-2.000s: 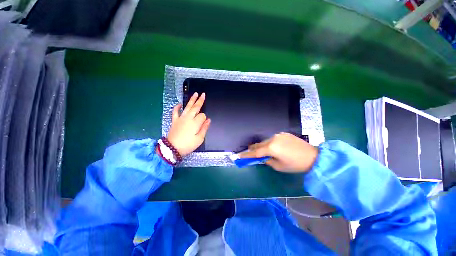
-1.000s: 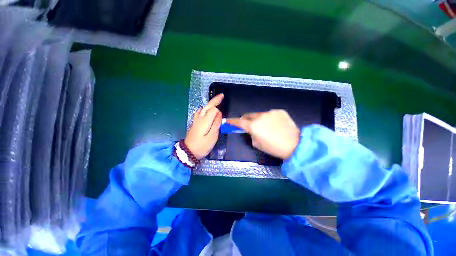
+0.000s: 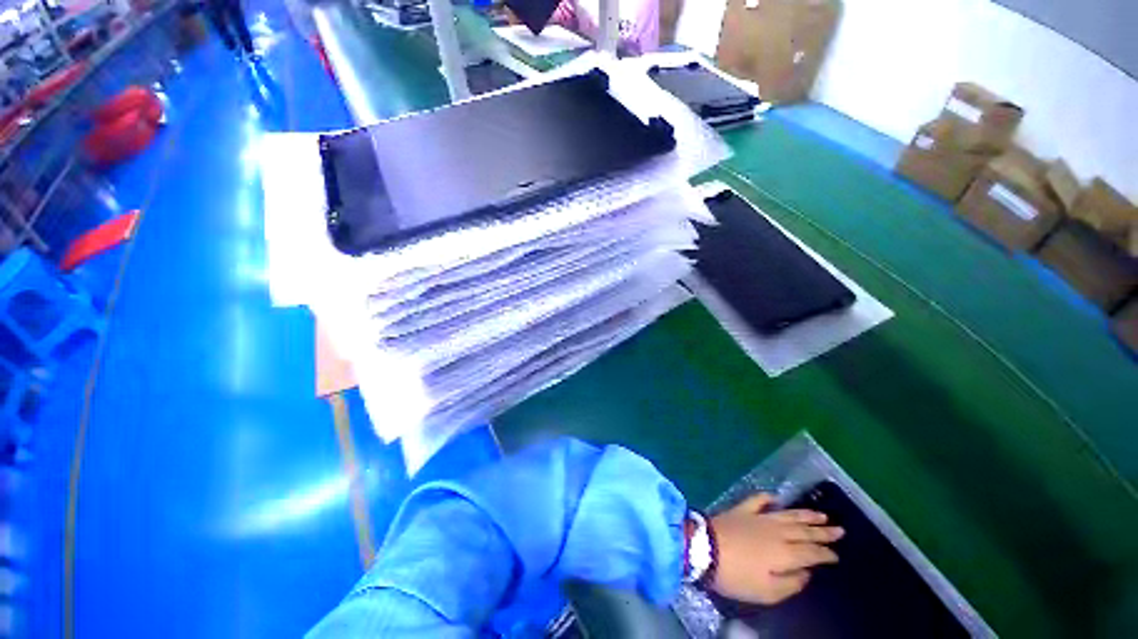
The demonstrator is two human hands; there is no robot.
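A black display panel [image 3: 861, 587] lies on a silvery bubble bag [image 3: 805, 459] at the lower right, cut off by the bottom edge. My left hand [image 3: 768, 549] rests on the panel's near-left end with its fingers spread, holding nothing. My right hand is out of the picture, and the blue scraper is not in view. A tall stack of bagged panels [image 3: 537, 287] stands at the left edge of the bench, with a black panel [image 3: 499, 156] on top.
Another black panel [image 3: 768, 268] lies on its bag behind the stack. More panels [image 3: 705, 90] sit farther along the green bench [image 3: 874, 412]. Cartons [image 3: 1011, 194] line the far side. A person's pink sleeve [image 3: 624, 23] shows at the top. Blue floor lies left.
The view has swung left and up to the stack and hall. My left hand stays on the panel, now at the lower right. My right hand and the blue scraper have left the picture.
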